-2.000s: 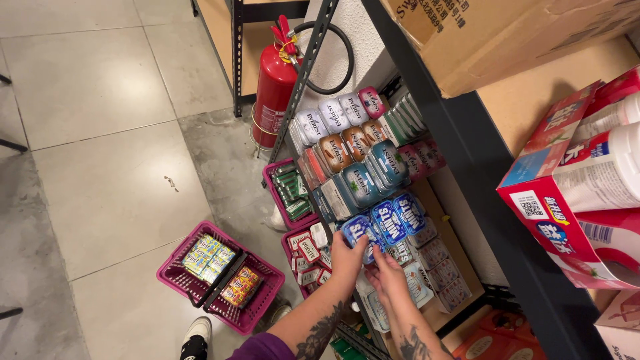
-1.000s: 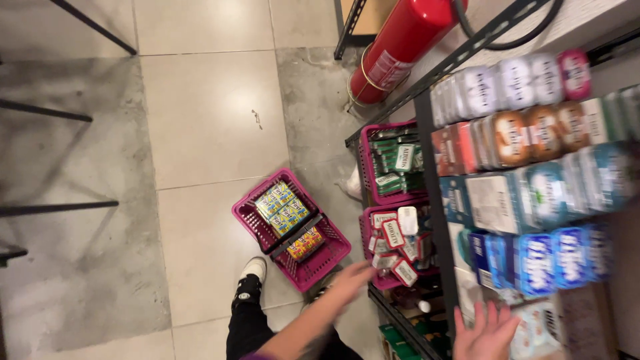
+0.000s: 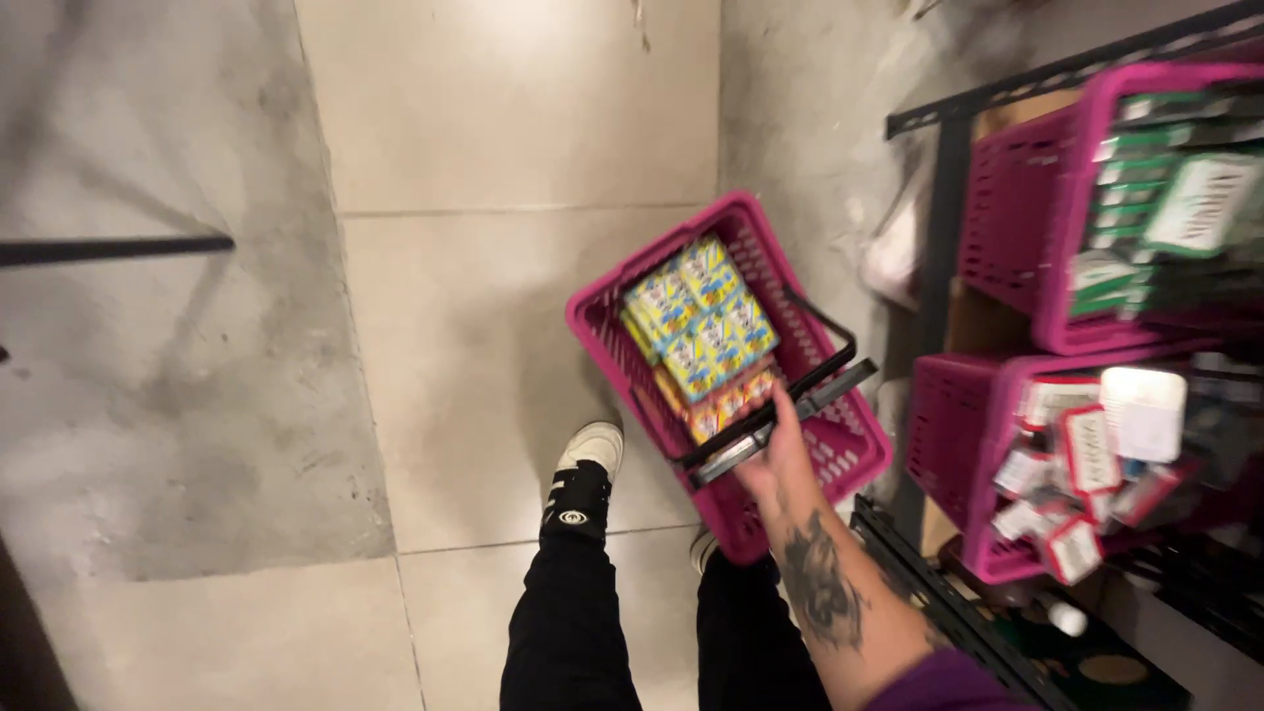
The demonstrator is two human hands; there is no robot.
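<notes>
My right hand (image 3: 772, 459) grips the black handle (image 3: 834, 387) of a magenta plastic basket (image 3: 592, 301), with a finger or the thumb over the bar. The basket sits tilted in view in front of my shoes; I cannot tell whether it rests on the floor. Inside it are stacked yellow and blue patterned packs (image 3: 719, 341), and beside them orange and red packs (image 3: 713, 420), partly behind the handle. A tattooed forearm and purple sleeve run from the hand to the lower right. My left hand is out of view.
At right, a black metal rack (image 3: 948, 227) holds a magenta basket (image 3: 1017, 212) of green packs (image 3: 1126, 222) and another (image 3: 938, 434) of red and white packs (image 3: 1091, 449). A dark pole (image 3: 118, 249) shows at left. My shoe (image 3: 592, 449) stands beside the held basket.
My right hand has moved from the shelf of tins to the basket and taken hold of its handle. My left hand has gone out of view. The view has swung down toward the floor.
</notes>
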